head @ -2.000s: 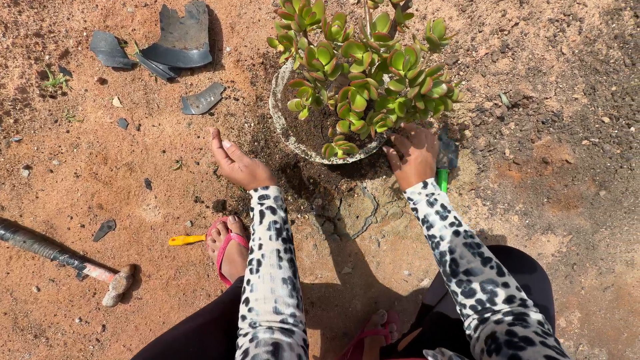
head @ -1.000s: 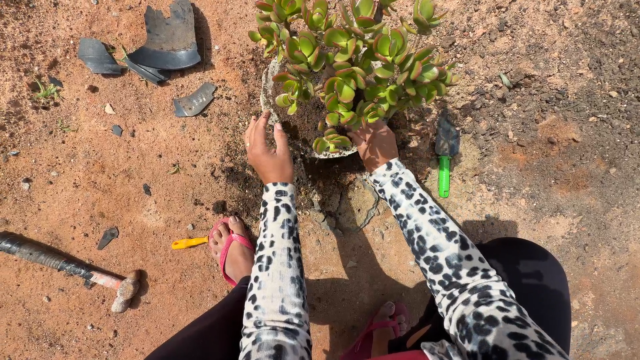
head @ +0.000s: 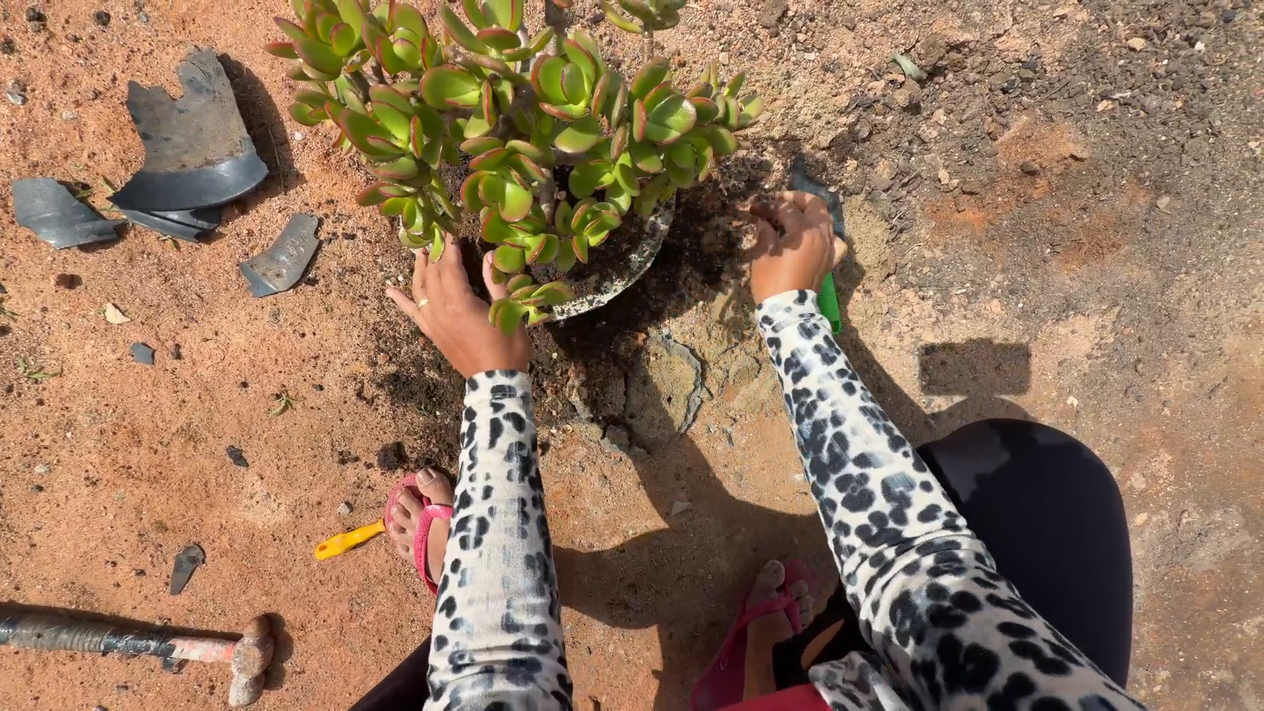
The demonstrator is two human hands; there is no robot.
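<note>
A jade plant (head: 573,128) with red-edged green leaves stands in a round pot, whose pale, speckled rim (head: 627,281) shows at the front right. My left hand (head: 464,306) rests at the pot's front left edge, fingers spread, fingertips partly under the leaves. Right of the pot, my right hand (head: 795,242) is at the loose dark soil (head: 706,232) with curled fingers; whether it holds any soil I cannot tell. Partly behind that hand lies a trowel with a green handle (head: 829,301) and a dark blade (head: 815,183).
Broken black plastic pot pieces (head: 193,138) lie at the upper left, with a smaller shard (head: 281,257) nearer. A hammer (head: 252,660) lies at the lower left. A yellow handle (head: 348,541) touches my sandalled foot (head: 425,523). Cracked, crusted ground (head: 664,390) lies before the pot.
My right hand has moved away from the pot's right side to the soil beside the trowel. My left hand, earlier raised left of the pot, is now at its front left edge.
</note>
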